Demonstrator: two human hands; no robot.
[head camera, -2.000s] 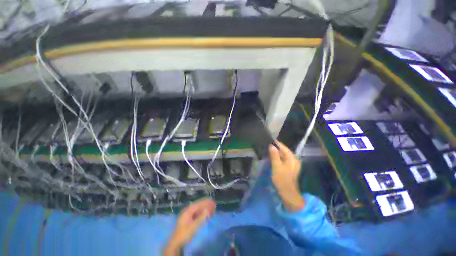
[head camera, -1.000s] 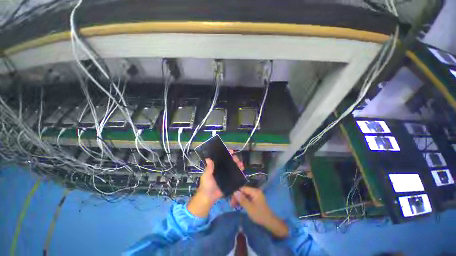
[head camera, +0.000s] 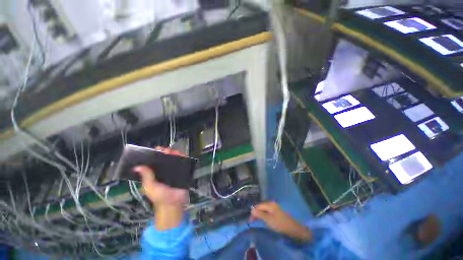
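My left hand (head camera: 161, 195) holds a dark smartphone (head camera: 158, 166) with its thumb across the face and fingers behind the far edge. The phone's screen is black and it is held in front of the rack shelf. My right hand (head camera: 276, 217) is low, right of the phone and apart from it, with the fingers bent together. Something small may be at its fingertips, but blur hides what. Racked phones (head camera: 209, 138) lie on the shelf behind, some with white cords (head camera: 215, 167) in front.
The neighbouring rack shelf (head camera: 378, 119) at right carries several lit-screen phones (head camera: 393, 147). A pale rack post (head camera: 257, 122) and a hanging cord bundle (head camera: 283, 86) stand between the racks. Tangled white cords (head camera: 76, 203) hang at lower left. A blurred brown round object lies at far right.
My left hand has moved the phone left and turned it from slanting to nearly level. My right hand has come away from the phone to the right. The view has tilted and shifted.
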